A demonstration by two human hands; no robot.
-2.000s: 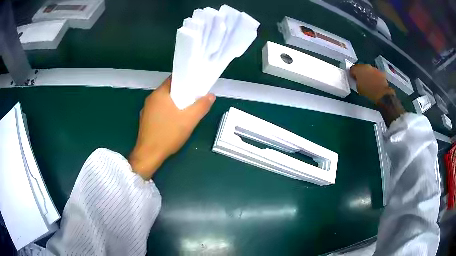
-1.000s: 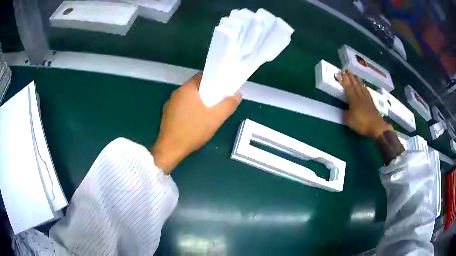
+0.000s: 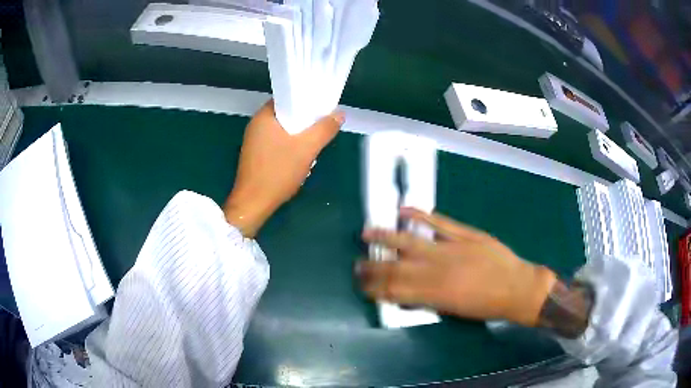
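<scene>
My left hand (image 3: 276,167) grips a fanned bundle of white waste strips (image 3: 314,64), held upright over the rail; the bundle's top is cut off by the frame edge. My right hand (image 3: 454,269) is blurred and lies across the lower half of a white insert card stack (image 3: 383,170), its fingers around the stack. The stack stands nearly lengthwise away from me on the green bench, its slot partly hidden by the hand.
Plain-faced white boxes (image 3: 500,110) and a printed box (image 3: 574,101) lie on the green belt beyond the pale rail (image 3: 485,149). More insert stacks (image 3: 625,216) stand at right. Die-cut blanks (image 3: 49,235) lie at left. A grey post (image 3: 54,53) rises at upper left.
My right hand has moved from a box on the belt back to the insert stack, which has turned. My left hand has shifted left with the strips. Boxes on the belt have shifted.
</scene>
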